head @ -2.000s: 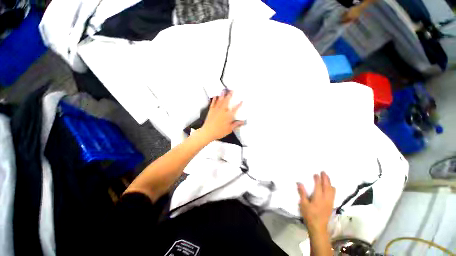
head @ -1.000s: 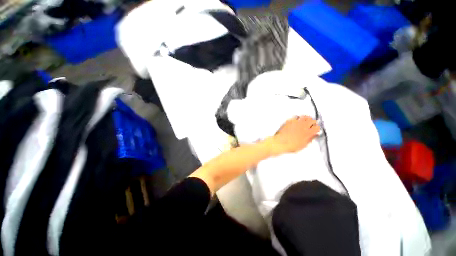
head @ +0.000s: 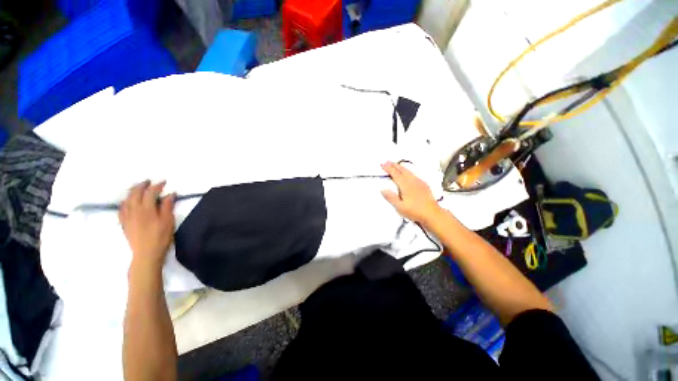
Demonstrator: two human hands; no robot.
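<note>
A white garment [head: 245,134] lies spread over the pressing table. A black rounded insert [head: 253,234] lies flat in it, with a thin black seam [head: 353,177] running along its upper edge to both sides. My left hand [head: 149,216] lies on the cloth at the seam, left of the insert, fingers a little apart. My right hand [head: 407,192] lies at the seam's right end, fingers spread. Whether either hand pinches the cloth cannot be told. A small black piece [head: 407,111] shows at the upper right of the garment.
A steam iron [head: 483,165] rests at the table's right end, its hose [head: 550,111] running to the upper right. Beyond are a tape roll [head: 513,225], yellow-green snips [head: 531,255] and a dark pouch [head: 580,212]. Blue crates [head: 93,63] and a red box [head: 312,26] stand behind. Striped cloth [head: 26,178] lies left.
The view has swung right, bringing the iron and wall into sight. My right hand has come into view on the seam. The black insert now lies sideways between both hands.
</note>
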